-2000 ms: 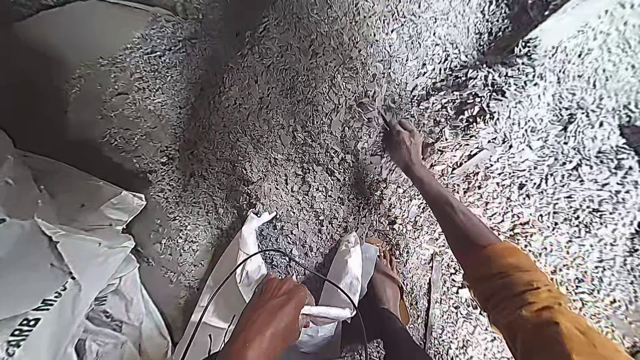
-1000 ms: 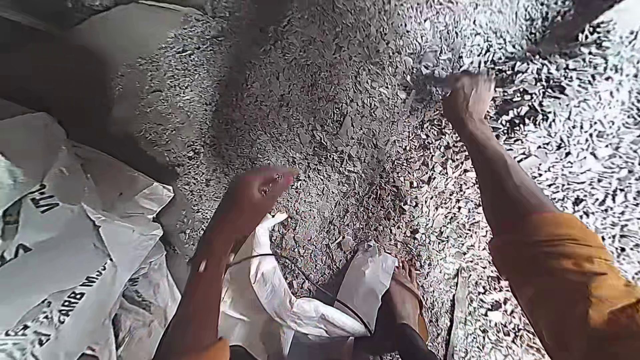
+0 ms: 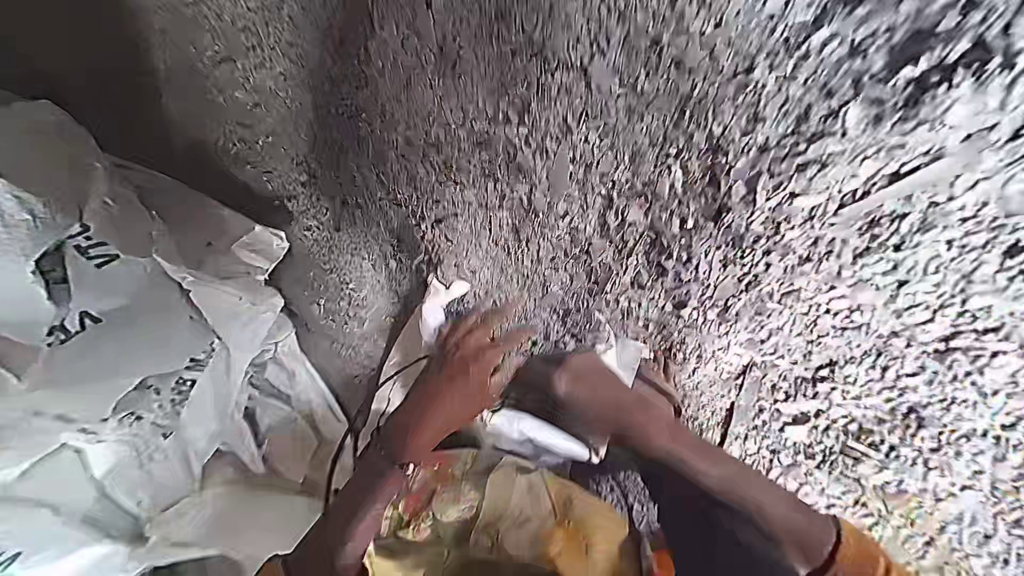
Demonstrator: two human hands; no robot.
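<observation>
My left hand is over the left part of the mouth of a white woven sack; it is blurred, with its fingers apart and nothing seen in them. Close to its right, my right hand is closed on a dark handheld tool, whose shape is blurred. The tool lies over the sack opening, between the two hands. A thin dark cord or hoop curves past the sack's left side. What is inside the sack is mostly hidden.
Loose pale flakes or chips cover the ground ahead and to the right. Crumpled white sacks with printing lie at the left. My foot is partly visible beside the sack. Patterned yellowish cloth shows at the bottom.
My right hand has come from the flakes at upper right back to the sack. My left hand, gripping the sack's edge at first and then raised, is now lower over its mouth. The view has shifted.
</observation>
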